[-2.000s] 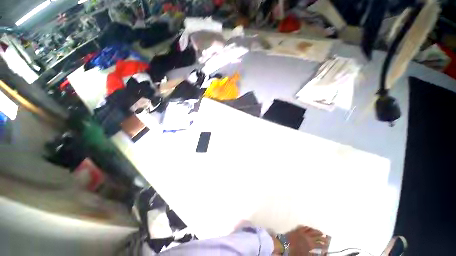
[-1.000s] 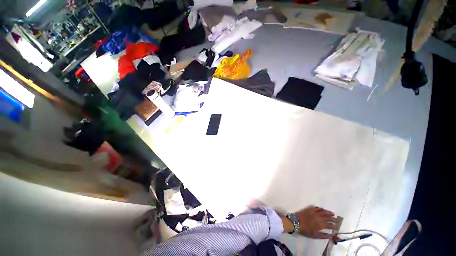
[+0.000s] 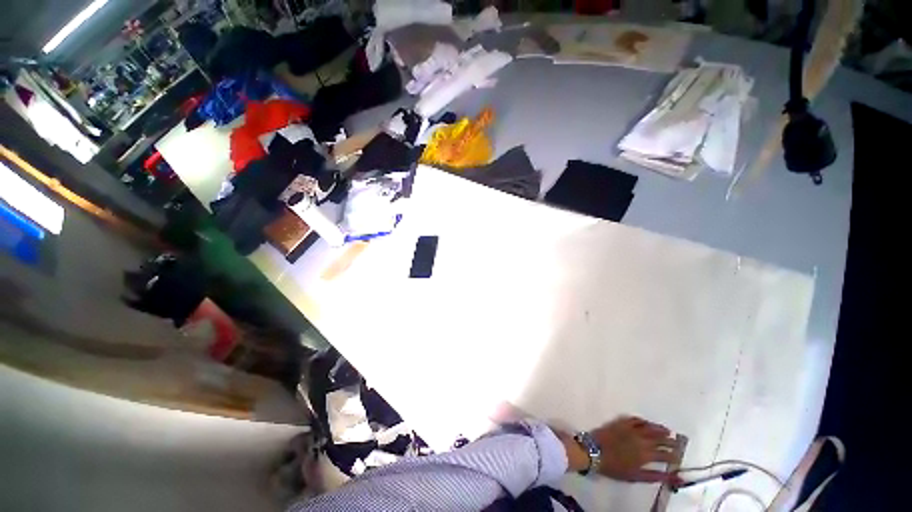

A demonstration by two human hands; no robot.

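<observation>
My left hand (image 3: 638,450), with a metal watch and striped sleeve, lies palm down on the pattern paper (image 3: 640,320) near the bottom edge. Its fingers press on a narrow brownish strip, likely the pattern ruler (image 3: 672,470), which runs out of the picture. Just right of it lie a dark pen-like stick (image 3: 722,477) and a looped pale tape or cord (image 3: 765,470). A thin pencil line runs across the paper's right part. My right hand is not clearly visible; a small blurred pinkish patch shows above the sleeve.
A black phone (image 3: 423,257) lies on the paper. Beyond it are a yellow bag (image 3: 460,140), folded black cloth (image 3: 592,189) and white cloth pieces (image 3: 690,120). Black fabric (image 3: 875,300) covers the right side. A black plug (image 3: 808,142) hangs above the table. Scraps lie lower left.
The view has tilted down since the first frame, so more of my left hand and the strip shows. Glare on the paper's right part has faded. My hand stays at the strip.
</observation>
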